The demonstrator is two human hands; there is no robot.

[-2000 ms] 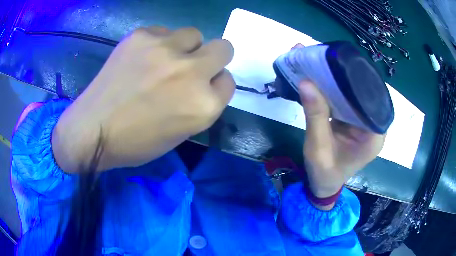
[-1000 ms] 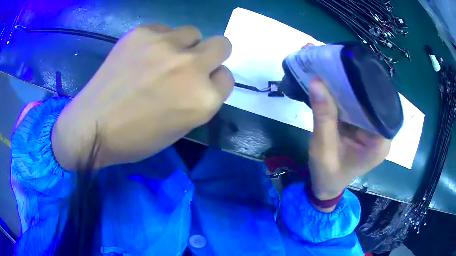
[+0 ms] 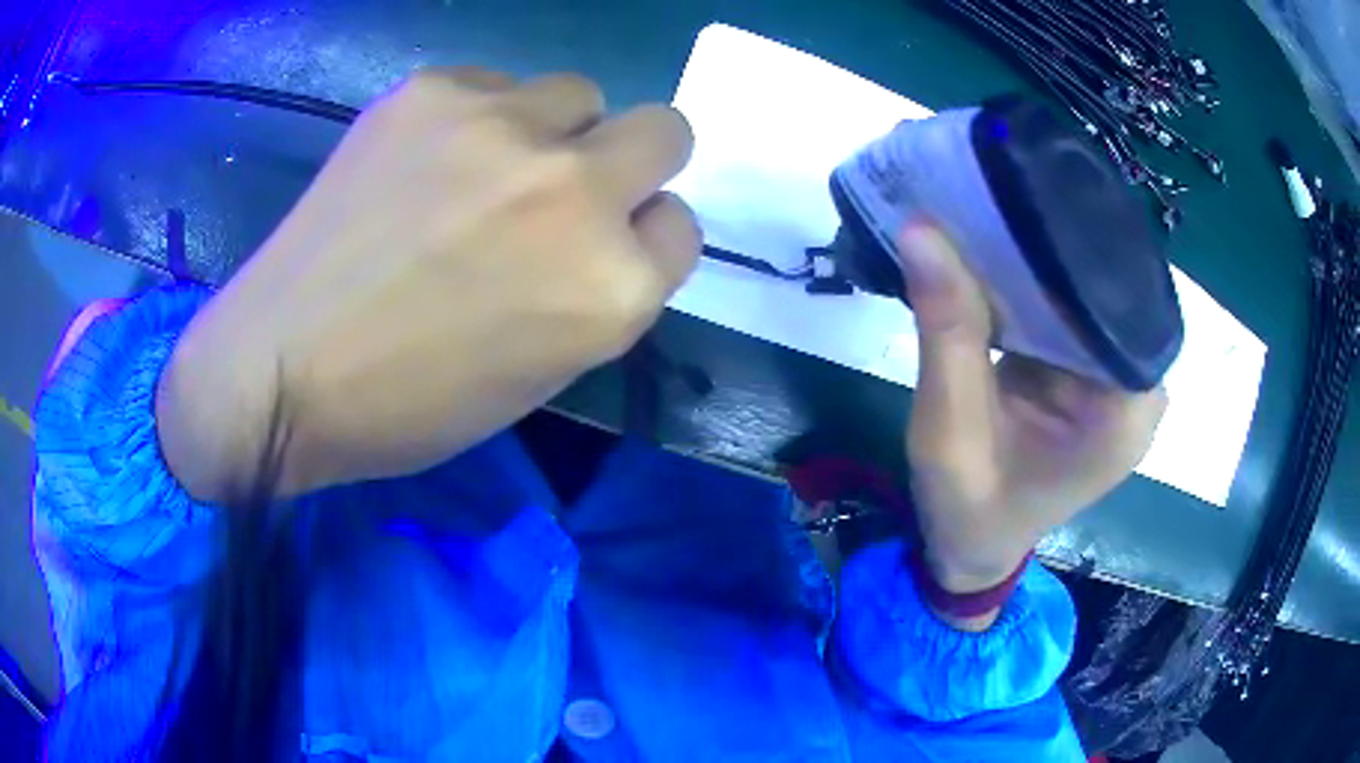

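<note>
My left hand (image 3: 448, 276) is closed on a thin black cable (image 3: 746, 260), which runs out on both sides of the fist. The cable's small dark square end piece (image 3: 825, 270), with a pale centre, lies over the white sheet (image 3: 776, 149). My right hand (image 3: 1007, 403) holds the black glue bottle (image 3: 955, 209) with its pale label, tilted with its base up and to the right. The bottle's dark nozzle end is at the square end piece; the exact contact is hidden.
Several black cables (image 3: 1044, 67) with pale tips lie at the upper right. A long cable bundle (image 3: 1301, 432) hangs over the right edge of the green mat (image 3: 492, 33). A small white cap (image 3: 1296, 187) lies beside it. Violet glare covers the far left.
The bottle and my right hand have shifted slightly, first right and then back a little left. The square end piece has moved very slightly. My left hand keeps its hold on the cable.
</note>
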